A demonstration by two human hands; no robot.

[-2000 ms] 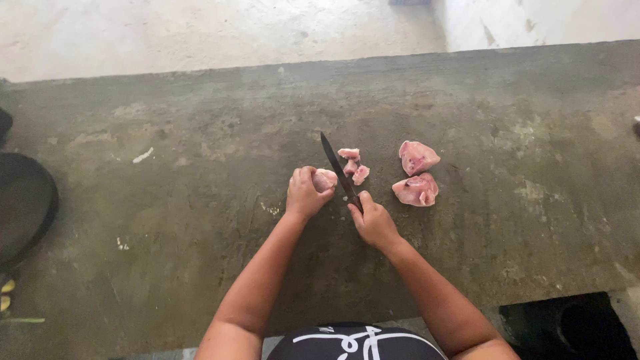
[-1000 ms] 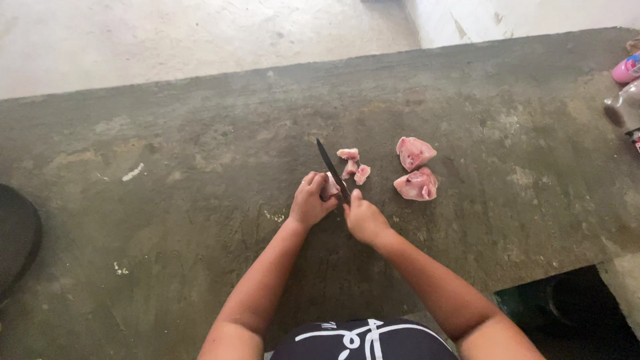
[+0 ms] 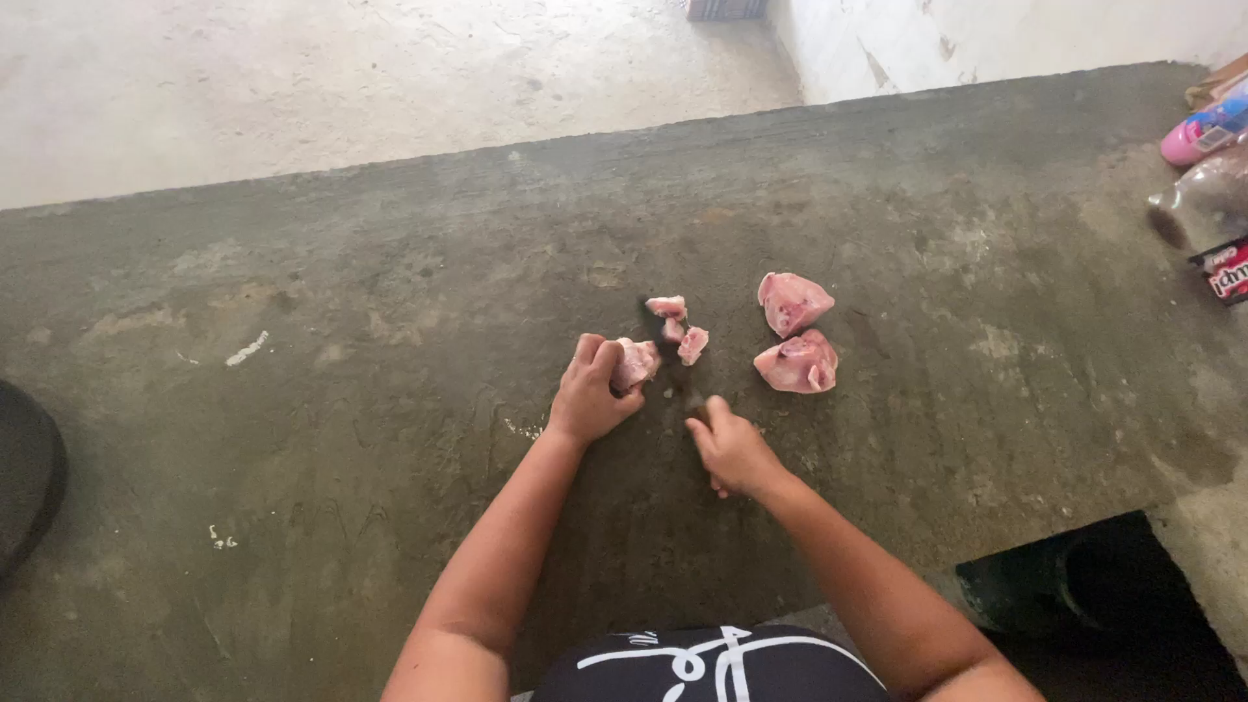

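Observation:
My left hand (image 3: pixel 595 390) grips a pale pink piece of raw meat (image 3: pixel 636 365) against the grey concrete counter. Just to its right, my right hand (image 3: pixel 733 450) is closed on the handle of a knife (image 3: pixel 673 366), whose dark blade is blurred and points up and to the left. Several small meat bits (image 3: pixel 692 345) lie at the blade, partly overlapping it in the view. Farther right rest two larger chunks of raw meat, an upper one (image 3: pixel 794 303) and a lower one (image 3: pixel 799 363), close together.
A dark round object (image 3: pixel 29 478) stands at the left edge. On the right lie a pink bottle (image 3: pixel 1194 138), clear plastic (image 3: pixel 1204 200) and a red and black packet (image 3: pixel 1227 271). A dark opening (image 3: pixel 1102 595) is at the lower right, and the counter's far edge (image 3: pixel 468 151) slopes across.
The knife and my right hand have moved a little away from the piece in my left hand, which shows more fully now. The two larger chunks lie as before.

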